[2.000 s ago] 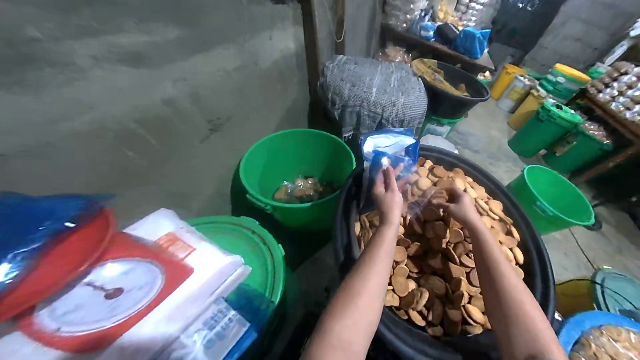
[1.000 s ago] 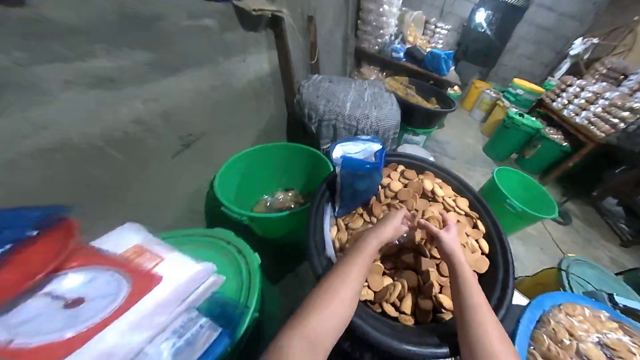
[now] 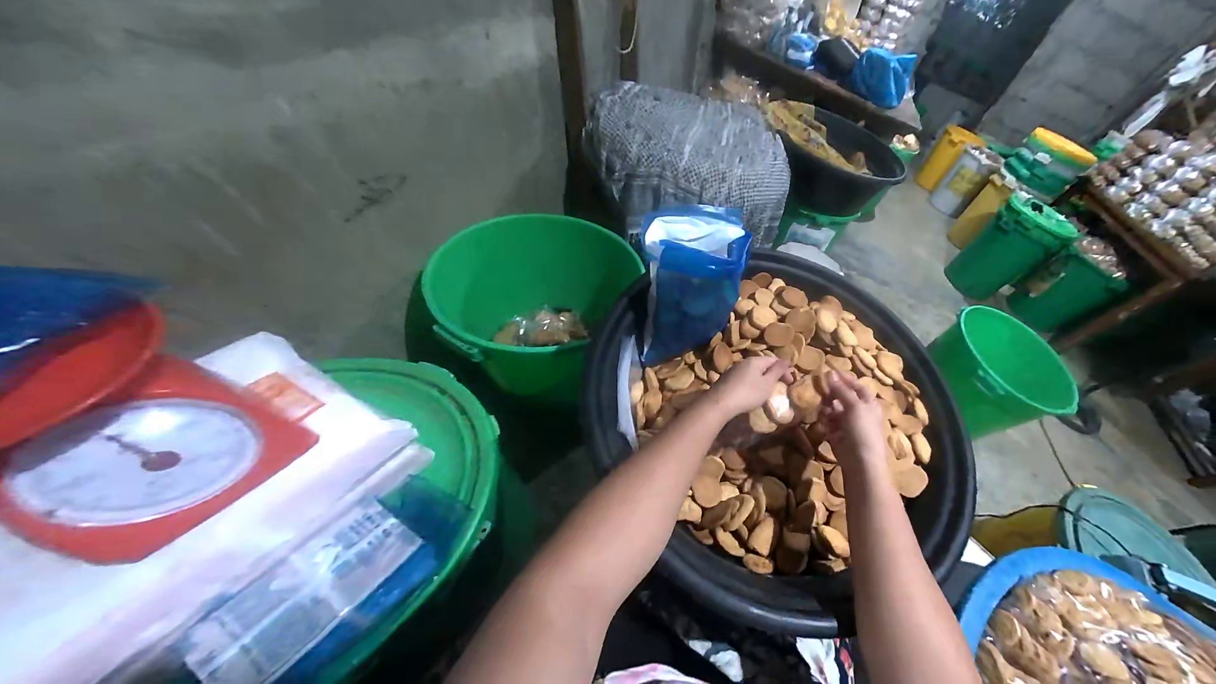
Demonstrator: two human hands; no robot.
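Observation:
A large black plastic tub (image 3: pixel 953 494) holds a heap of flat, round brown biscuits (image 3: pixel 760 518). Over the heap, my left hand (image 3: pixel 750 385) holds one side of a clear plastic bag (image 3: pixel 736 432) with some biscuits in it; the bag is hard to make out. My right hand (image 3: pixel 852 408) is at the bag's other side, its fingers bent against biscuits; whether it grips the bag or a biscuit is unclear. An opened blue plastic pack (image 3: pixel 698 285) with white inside stands at the tub's back left edge.
Green buckets stand left (image 3: pixel 532 223) and right (image 3: pixel 1007 370) of the tub. A red dial scale (image 3: pixel 285 442) sits at the left beside a lidded green bucket (image 3: pixel 456 408). A blue-rimmed basin (image 3: pixel 988 584) of packed biscuits is at lower right. A grey woven sack (image 3: pixel 689 142) stands behind.
Two seconds ago my left hand was at the blue pack; it has since moved down over the biscuits, and the pack stands apart from it. Both hands are now around the clear bag.

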